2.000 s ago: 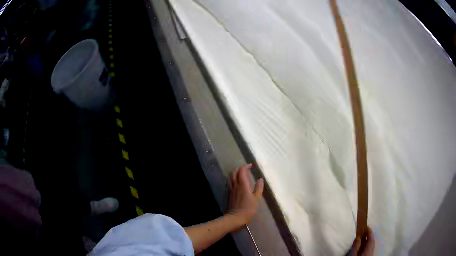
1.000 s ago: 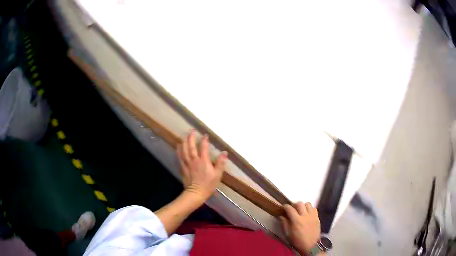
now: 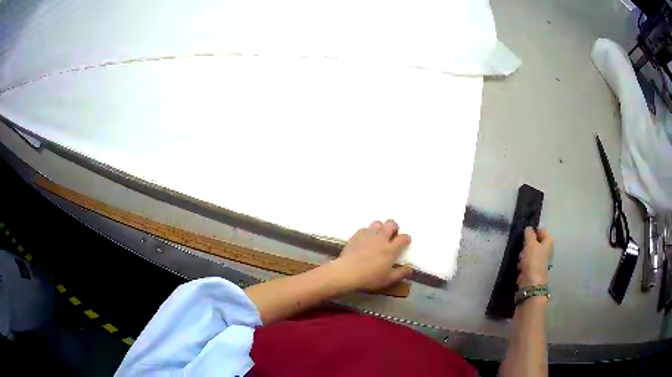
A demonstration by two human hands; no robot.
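Note:
The white fabric stack [image 3: 295, 147] lies on the pale grey table, its corner near me. My left hand [image 3: 376, 254] rests on the stack near that corner, fingers bent, palm over the near edge. My right hand [image 3: 536, 258] holds the black weight bar [image 3: 525, 210] on the table, right of the stack and apart from it. The wooden ruler [image 3: 206, 239] lies along the table's near edge; its right end passes under my left wrist.
Black shears [image 3: 613, 191] and a small dark rectangle [image 3: 625, 276] lie at the right, beside metal pieces [image 3: 650, 254]. A white cloth [image 3: 634, 125] and dark machinery [image 3: 652, 37] are at the far right. A pale bucket [image 3: 22, 294] stands on the floor at lower left.
The view has turned right. The ruler has been let go at the table edge. The black bar has moved from the stack's corner onto the table, now in my right hand. My left hand moved onto the fabric.

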